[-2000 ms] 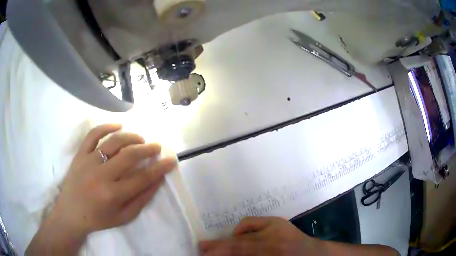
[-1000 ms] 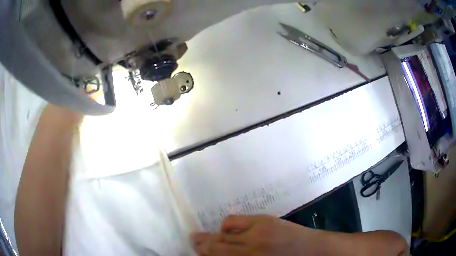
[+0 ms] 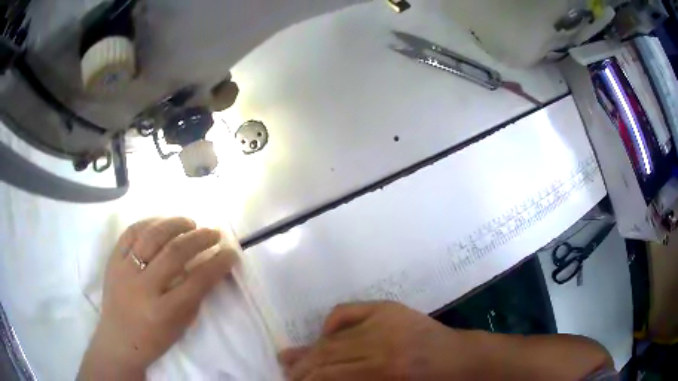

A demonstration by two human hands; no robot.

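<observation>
White fabric (image 3: 215, 335) lies on the machine bed and runs toward the wearer, with a narrow cream edge (image 3: 256, 298) along its right side. My left hand (image 3: 163, 279), with a ring, lies on the fabric just in front of the needle area, fingers bent and fingertips at the cream edge. My right hand (image 3: 364, 342) holds the cream edge lower down, thumb and fingers together. The sewing machine head (image 3: 171, 37) is above. A small cream knob (image 3: 199, 158) sits by the foot. Glare hides the needle and presser foot.
A round metal disc (image 3: 252, 136) lies on the bed. Silver thread snips (image 3: 453, 63) lie at the back. A ruler strip (image 3: 513, 219) runs along the table front. Black-handled scissors (image 3: 571, 260) lie on a lower shelf. A phone (image 3: 628, 115) stands in an open box at right.
My left hand was away behind the machine head a second ago and is back on the fabric near the foot. The view has shifted. The small knob now shows apart from the disc.
</observation>
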